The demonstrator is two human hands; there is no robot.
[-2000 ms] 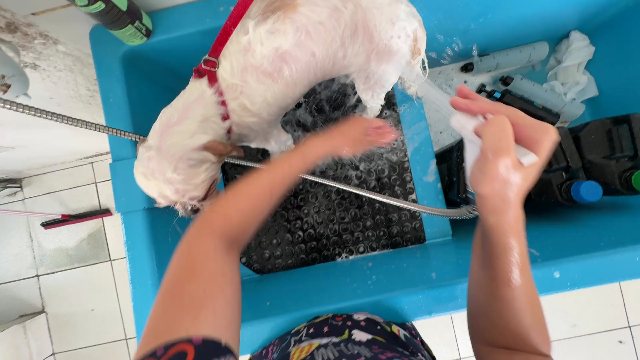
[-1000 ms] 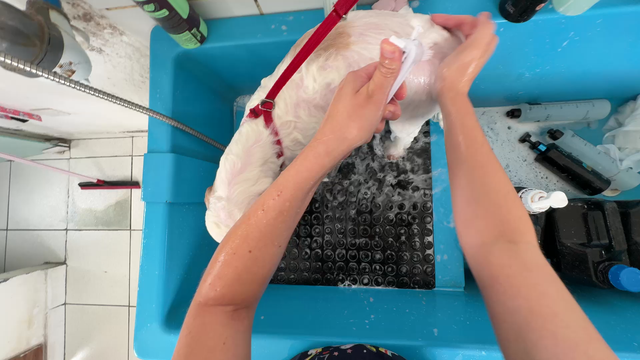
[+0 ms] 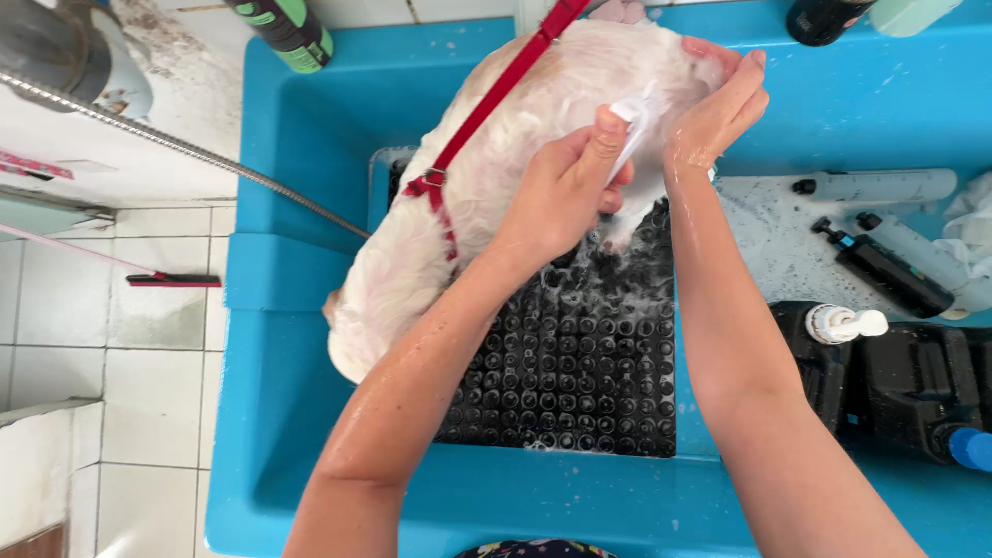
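A wet white dog (image 3: 527, 116) with a red harness (image 3: 434, 178) and red leash (image 3: 504, 85) stands on a black rubber mat (image 3: 573, 372) in a blue tub (image 3: 573, 496). My left hand (image 3: 573, 178) is closed around a white shower handle (image 3: 624, 143) over the dog's side, its head pointing at the hindquarters; water shows there. My right hand (image 3: 717, 112) rests against the dog's rump, fingers partly spread and holding nothing. A metal shower hose (image 3: 201, 155) runs in from the left wall and passes out of sight behind the dog. Sudsy water swirls around its hind paw.
At the right lie clear bottles (image 3: 883, 186), a black pump bottle (image 3: 891, 275) and a white cloth (image 3: 973, 217). Black jugs (image 3: 907, 380) stand nearer. A green-black bottle (image 3: 291, 35) and a dark bottle (image 3: 825, 19) are at the back rim. A squeegee (image 3: 174, 279) lies on the floor.
The white shower handle was in my right hand two seconds ago; my left hand holds it now. My right hand has moved to the dog's rump. The view has shifted.
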